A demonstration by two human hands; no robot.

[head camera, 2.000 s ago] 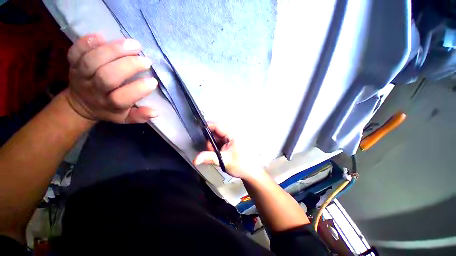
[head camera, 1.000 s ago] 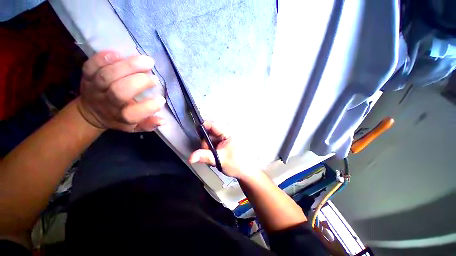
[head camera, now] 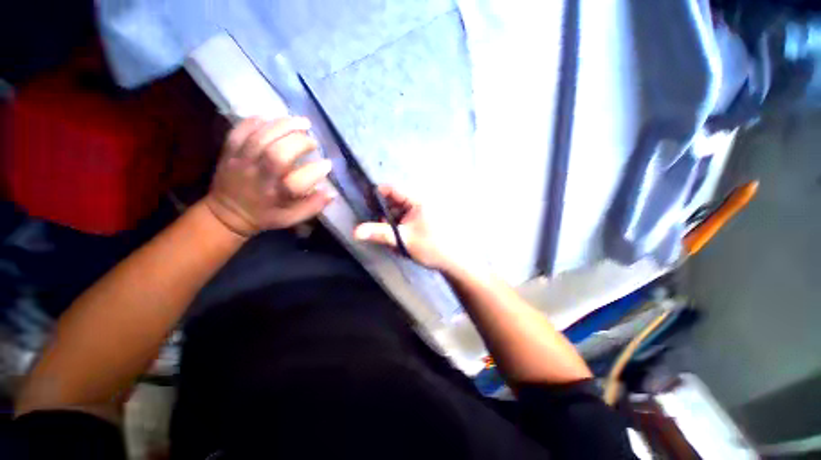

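Blue-grey fabric [head camera: 405,99] with faint drawn lines lies over the table in front of me. My left hand [head camera: 275,171] is curled over the fabric's near edge, its fingertips on top at the table edge. My right hand [head camera: 410,229] holds long black shears [head camera: 347,148], their handles partly hidden by the fingers. The blades lie low over the fabric, pointing away and to the left, just right of my left hand. The view is blurred, and whether the blades are parted is unclear.
A red object [head camera: 76,153] is at the left, below the table. Folded fabric [head camera: 648,180] drapes over the table's right side. An orange handle [head camera: 723,216] sticks out beyond it. A tan cord or tube [head camera: 637,352] hangs below the table corner.
The camera view has shifted, so hands and shears appear further right and more of the red object shows. Fabric now hangs past the edge at the upper left. Both hands keep their grips.
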